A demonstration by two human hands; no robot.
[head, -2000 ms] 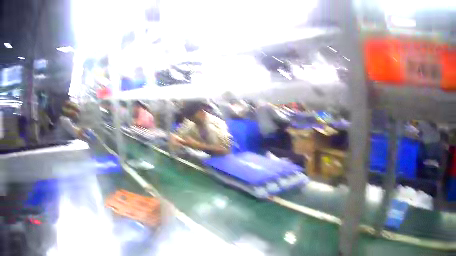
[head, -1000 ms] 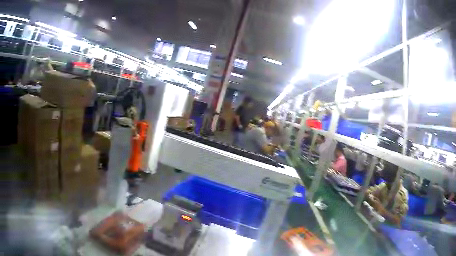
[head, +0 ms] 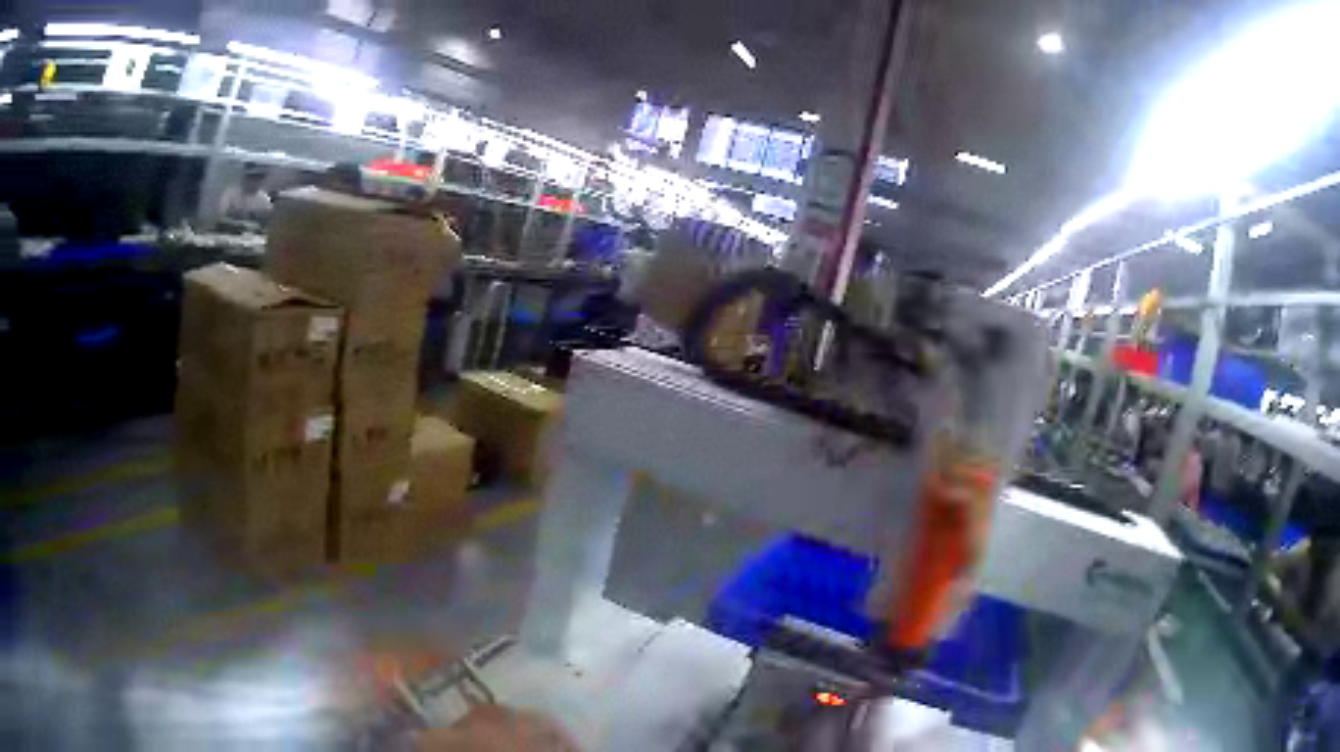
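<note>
The orange screwdriver head (head: 944, 551) hangs upright and blurred at the white gantry beam (head: 735, 441), right of centre. Below it is the dark-grey box with red digits (head: 827, 699), cut off by the bottom edge. The white machine table (head: 632, 676) lies to its left. A blurred orange-brown shape (head: 500, 732) is at the bottom edge beside thin metallic lines; I cannot tell whether it is the fixture or something else. Neither of my hands can be made out.
A large blue tote (head: 801, 588) is behind the gantry. Brown cartons (head: 265, 419) are stacked on the left, with another carton (head: 507, 419) on the floor. The green conveyor (head: 1227, 646) runs along the right, under a metal frame. A black cable chain (head: 735, 331) arches above the beam.
The view has swung left, away from the conveyor. Gantry, cartons and display box sit further right in view. The screwdriver head has moved from the beam's left end to mid-beam.
</note>
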